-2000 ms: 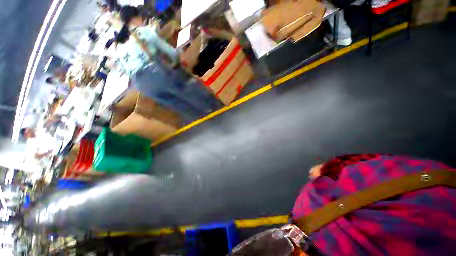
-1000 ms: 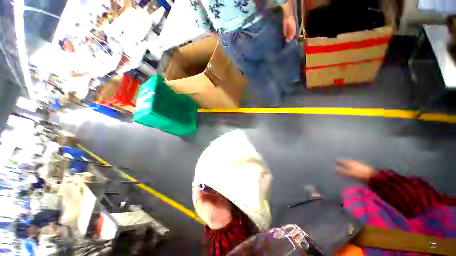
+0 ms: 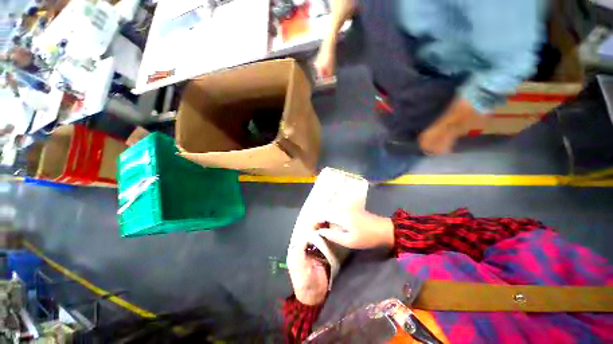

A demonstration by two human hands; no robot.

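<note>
A cream-white cloth or bag piece (image 3: 338, 191) is held up in front of my body, above the grey floor. My left hand (image 3: 312, 279) is at its lower end, with the cloth around the fingers, which are partly hidden. My right hand (image 3: 363, 230) comes in from the right, its fingers closed on the cloth's middle. A small green object (image 3: 278, 265) shows just left of my left hand; I cannot tell whether it is held.
An open carton (image 3: 235, 158) and a green crate (image 3: 140, 191) stand ahead along a yellow floor line. A person (image 3: 470, 47) in light blue stands beyond the line. Behind the carton is a white table (image 3: 215, 40). My grey apron is below the hands.
The carton, crate and person appear nearer and larger. My right hand, which was apart from the cloth at the right, has come onto it. The cloth has become narrower.
</note>
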